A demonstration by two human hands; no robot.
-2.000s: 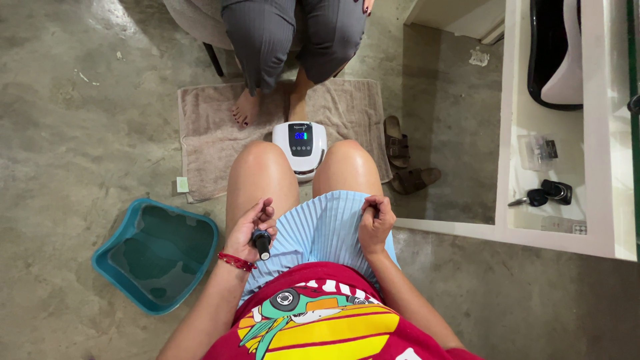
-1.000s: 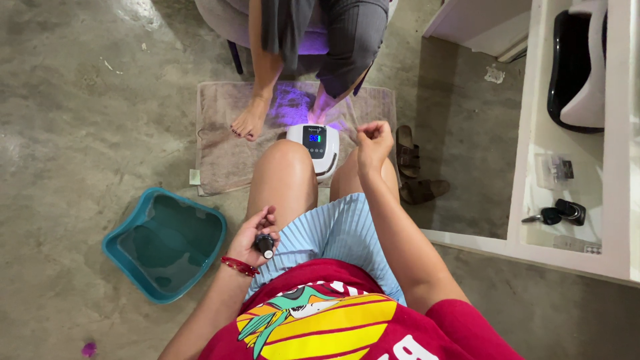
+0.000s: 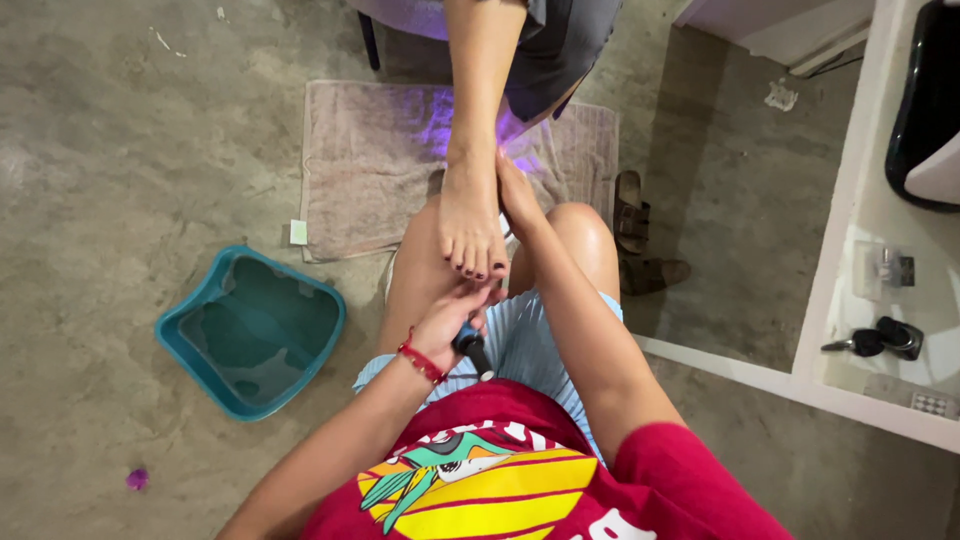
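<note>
Another person's bare foot [image 3: 472, 214] with dark-painted toenails reaches over my lap from above. My left hand [image 3: 454, 322], with a red bracelet at the wrist, is at its toes and holds a small dark bottle with a black cap [image 3: 472, 349], likely nail polish, in its fingers. My right hand [image 3: 516, 187] lies along the side of the foot near the ankle and heel; its fingertips are partly hidden. Behind the foot, the white nail lamp [image 3: 508, 227] is mostly covered, and purple light falls on the beige towel [image 3: 360, 165].
A teal basin [image 3: 176, 346] of water stands on the floor at left. Brown sandals [image 3: 632, 217] lie right of the towel. A white-framed glass table [image 3: 817, 300] at right bears keys [image 3: 866, 343] and a black and white object [image 3: 922, 142]. The other person's chair [image 3: 412, 16] is at the top.
The other person's foot has come up from the towel over my lap. My right hand has moved forward to the foot, and my left hand, still with the bottle, has moved up to the toes.
</note>
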